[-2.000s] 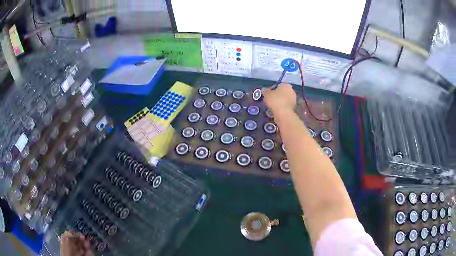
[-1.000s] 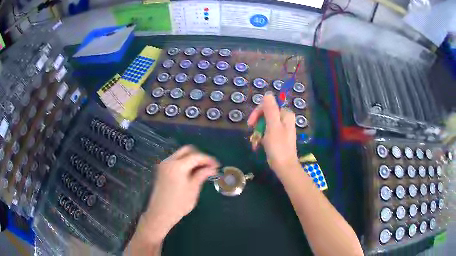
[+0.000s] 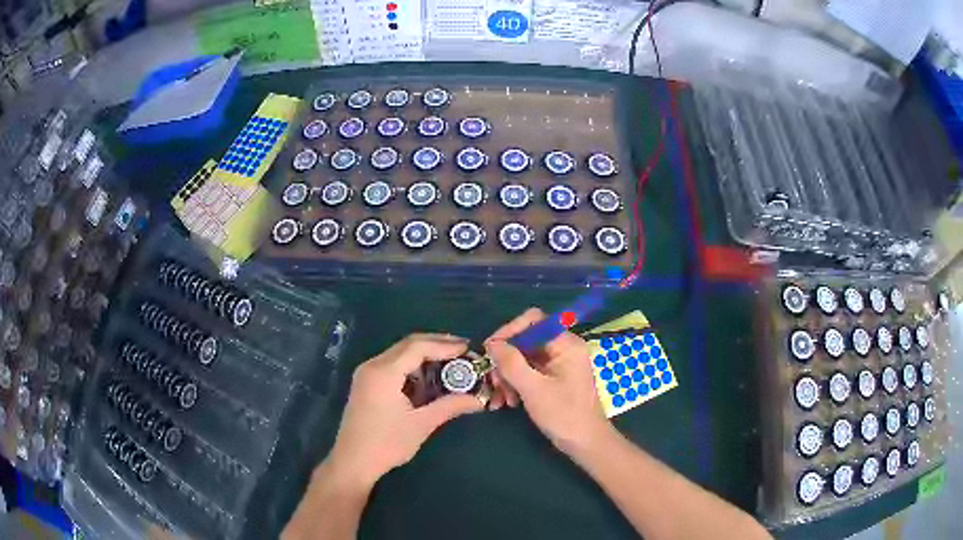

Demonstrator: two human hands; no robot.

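Observation:
A speaker driver (image 3: pixel 460 374), a black disc with silver rings, sits at the fixture in front of me; the fixture is mostly hidden under it and my fingers. My left hand (image 3: pixel 393 396) holds the driver from the left with thumb and fingers. My right hand (image 3: pixel 549 385) grips the blue test probe (image 3: pixel 544 333) with its red spot, the tip end at the driver's right side. Whether the tip touches is too small to tell. The centre tray (image 3: pixel 533 266) holds rows of drivers, with vacant pockets at its back right.
Dot stickers (image 3: pixel 634 369) lie right of my right hand. The slotted supply tray (image 3: pixel 280 369) and stacked filled trays (image 3: pixel 42 253) are left. Empty slotted trays (image 3: pixel 824 158) and the right-hand filled tray (image 3: pixel 776 422) are right. The red probe lead (image 3: pixel 646 174) runs up past the centre tray.
My right hand has come from the centre tray's back to the fixture with the probe. My left hand has come from the supply tray and holds a driver. The view has tilted down.

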